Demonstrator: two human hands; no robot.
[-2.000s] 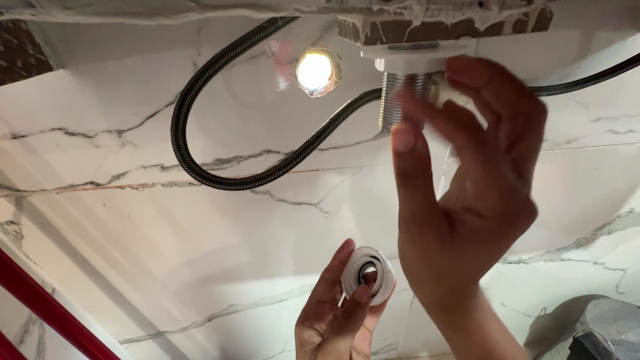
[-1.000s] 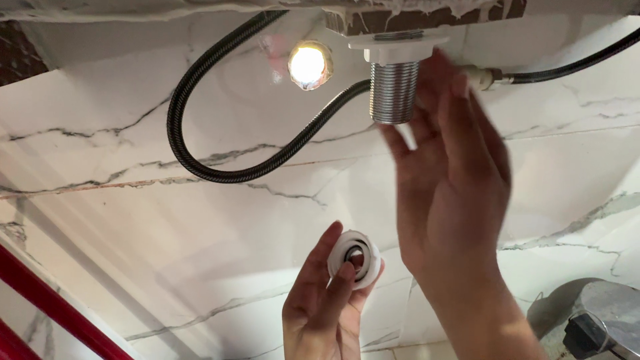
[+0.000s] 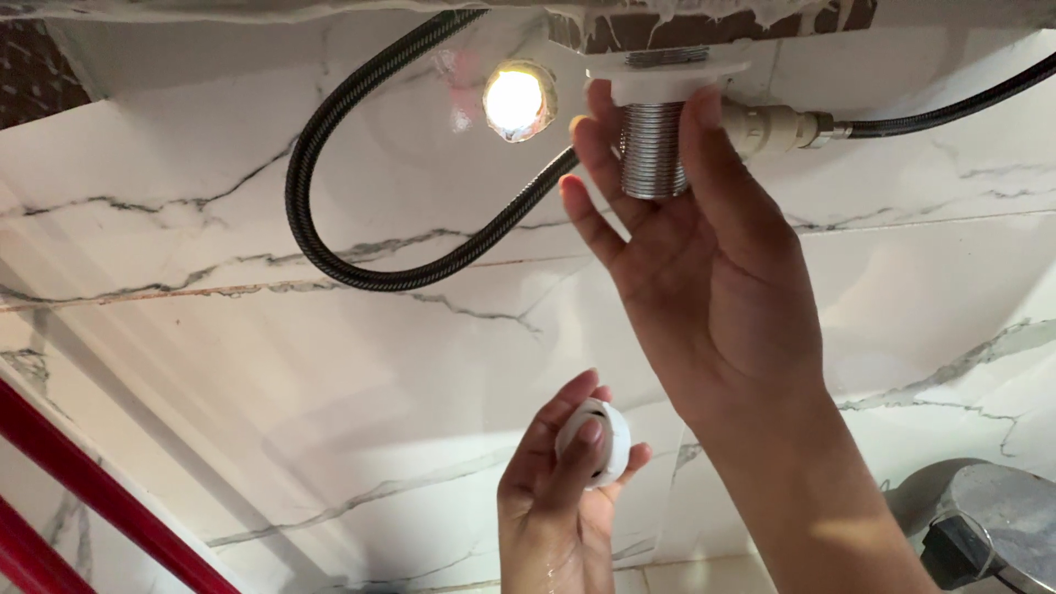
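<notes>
A threaded metal drain tailpiece (image 3: 652, 153) hangs from the underside of a counter or basin. Around its upper part sits a white plastic flange nut (image 3: 668, 78), with bare thread visible above it. My right hand (image 3: 709, 247) reaches up around the tailpiece, its thumb and fingers gripping the nut from both sides. Lower down, my left hand (image 3: 561, 487) holds a white plastic ring-shaped fitting (image 3: 610, 445), the thumb pressed over its opening. The two hands are apart.
A black braided hose (image 3: 301, 190) loops left of the tailpiece. Behind my right hand, a cream plastic connector (image 3: 767, 128) joins another braided hose (image 3: 932, 124). A bright round hole (image 3: 518, 99) shows in the marbled tile wall. Red bars (image 3: 107, 495) cross lower left; a metal object (image 3: 990, 503) stands lower right.
My right hand has moved up from beside the tailpiece to grip the nut. The nut sits lower on the thread, with a gap above it. The fitting in my left hand has turned.
</notes>
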